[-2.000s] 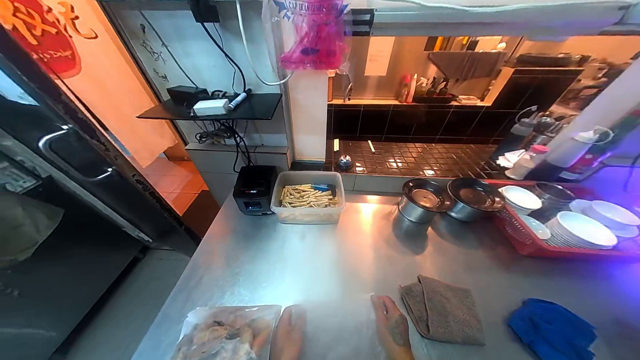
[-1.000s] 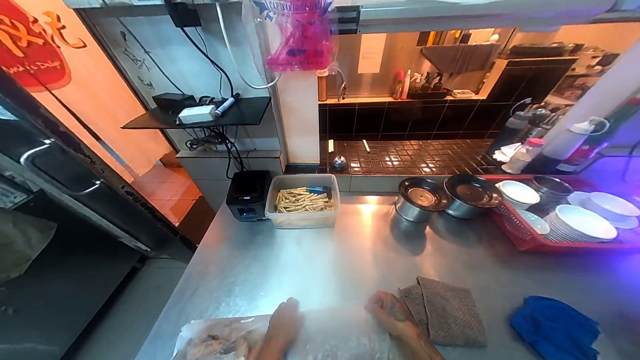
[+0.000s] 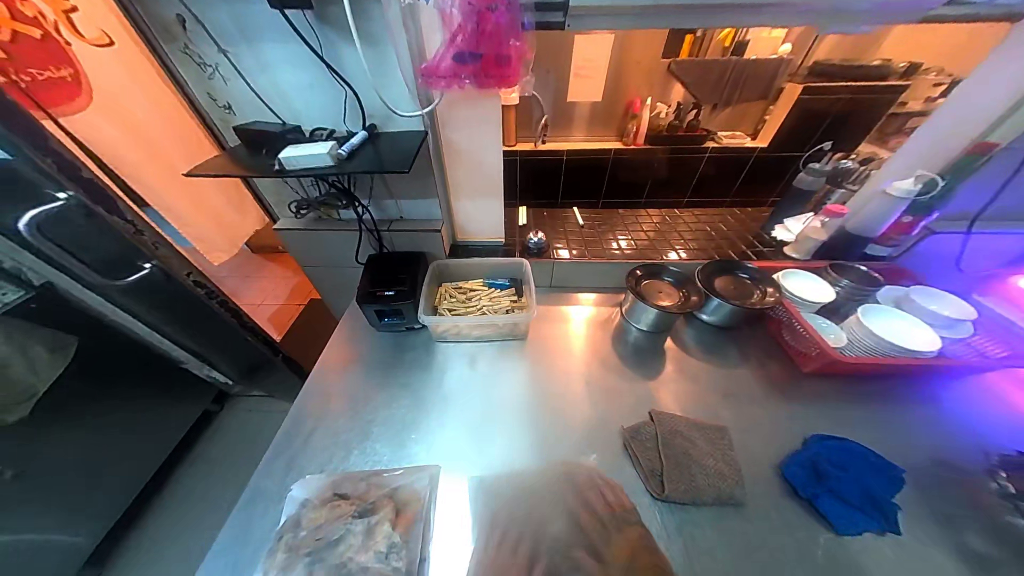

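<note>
At the bottom centre, my right hand (image 3: 600,520) is a motion blur over the steel counter, between a clear bag of what looks like raw meat (image 3: 352,524) and a folded brown cloth (image 3: 692,458). A hazy, translucent sheet or bag (image 3: 512,496) seems to overlap the hand. My left hand cannot be made out separately; it may be within the same blur. Finger positions and any grip are unclear. The meat bag lies flat to the left, with a strip of counter between it and the blur.
A crumpled blue cloth (image 3: 848,484) lies at right. Along the back stand a black printer-like device (image 3: 392,292), a plastic tub (image 3: 478,326) of wooden clothespins, steel pots (image 3: 650,312) topped with dark bowls, and a red basket (image 3: 808,352) of white dishes. The counter's left edge drops to the floor.
My hands were apart on either side of clear plastic; now one blurred shape shows at bottom centre. My left hand no longer shows beside the meat bag.
</note>
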